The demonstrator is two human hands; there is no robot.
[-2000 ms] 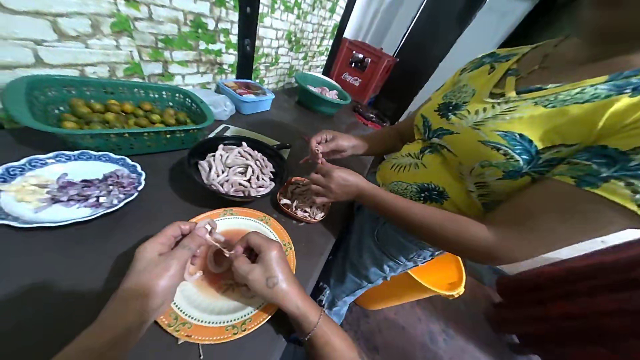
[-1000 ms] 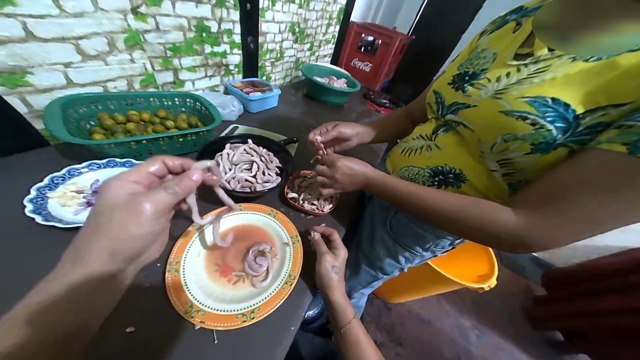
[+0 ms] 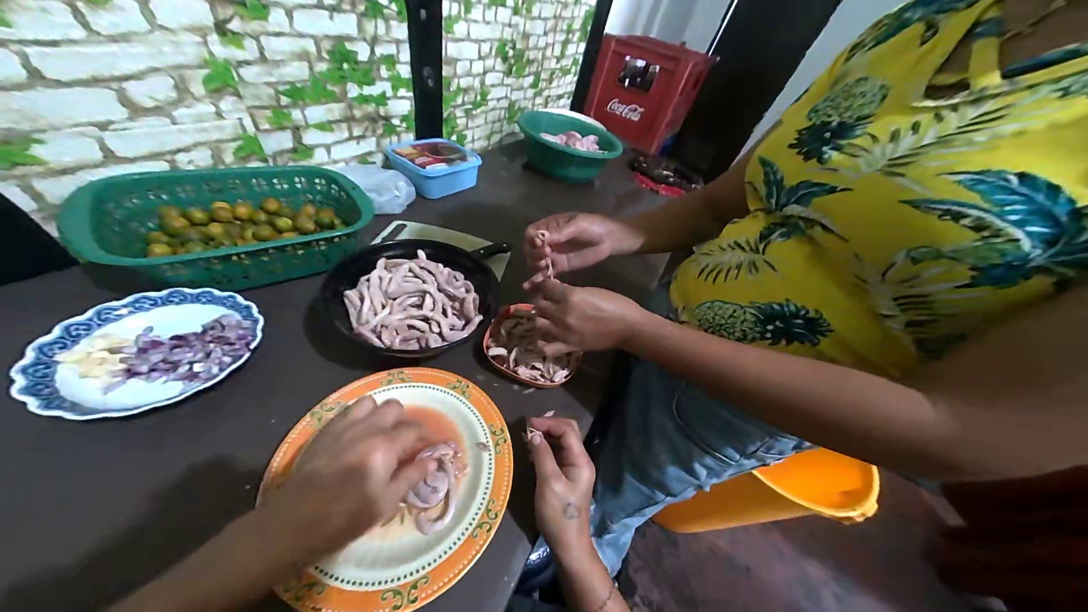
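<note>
My left hand [image 3: 357,476] is over an orange-rimmed plate [image 3: 495,510], its fingers at a coil of pale intestine-like strands [image 3: 435,484]; whether they grip it is hidden. Right of the plate, my right hand [image 3: 561,476] pinches a small pale scrap [image 3: 534,433] between thumb and fingertips. Behind the plate, a black frying pan [image 3: 327,310] holds many pale strand pieces [image 3: 412,302]. A small orange-rimmed bowl [image 3: 561,381] with pale scraps lies beside the pan. Above that bowl a co-worker's two hands [image 3: 591,314] hold a thin pale piece [image 3: 546,255].
A blue-patterned plate [image 3: 34,374] bears chopped purple onion and pale bits. A green basket [image 3: 212,272] of small round fruits, a blue tub [image 3: 442,180], a green basin [image 3: 565,166] and a red Coca-Cola crate [image 3: 642,93] stand behind. An orange bucket [image 3: 731,506] is at the lower right.
My left hand has come down from above the plate, where it held up a strand a second ago. My right hand, over the plate two seconds ago, is now at its right side.
</note>
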